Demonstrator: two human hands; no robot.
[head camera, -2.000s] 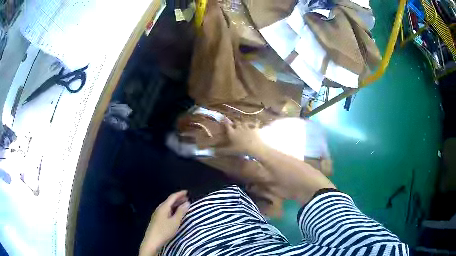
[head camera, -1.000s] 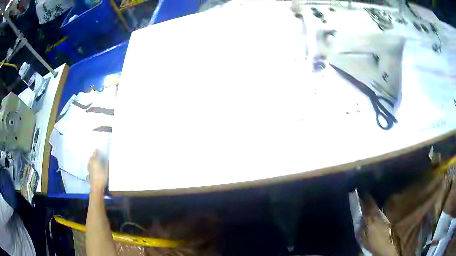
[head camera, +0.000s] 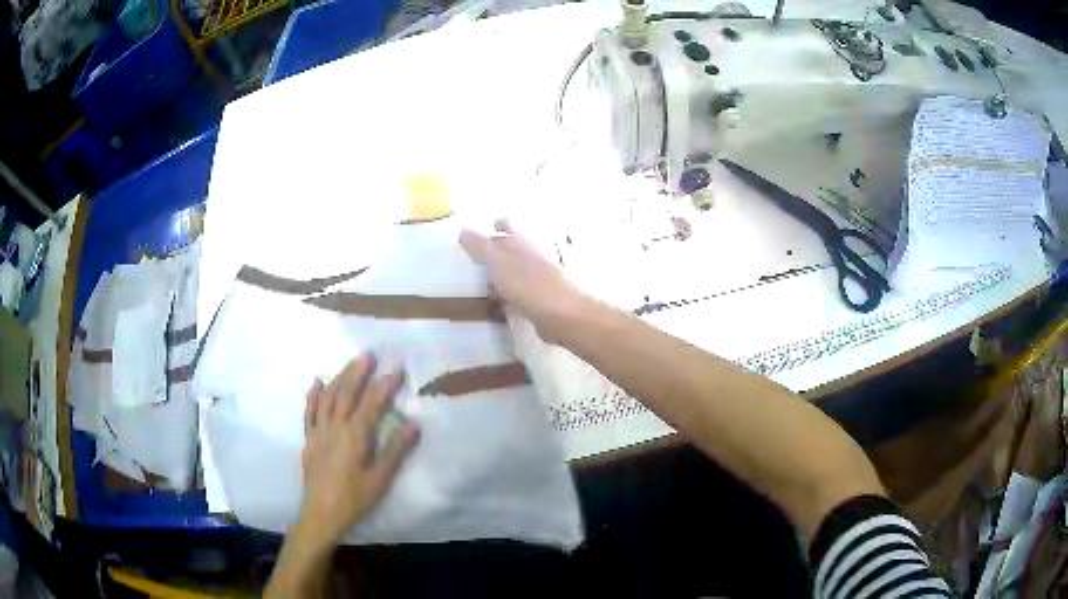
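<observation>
White cut panels with narrow brown strips between them lie on the white table, their near edge hanging over its front. My left hand rests flat on the panels with fingers spread. My right hand is at their upper right edge, fingers bent; whether it pinches the cloth is not clear. A yellow ticket lies at the top of the panels. The sewing machine stands behind, its needle area washed out by glare.
Black shears lie beside small metal tools, with a record sheet to their right. A printed ruler tape runs along the front edge. A blue bin at left holds more white panels. Brown fabric hangs at lower right.
The view has swung from the lap to the table. White panels now lie on the table; my left hand has moved from the bin onto them, and my right hand has come up from lower right.
</observation>
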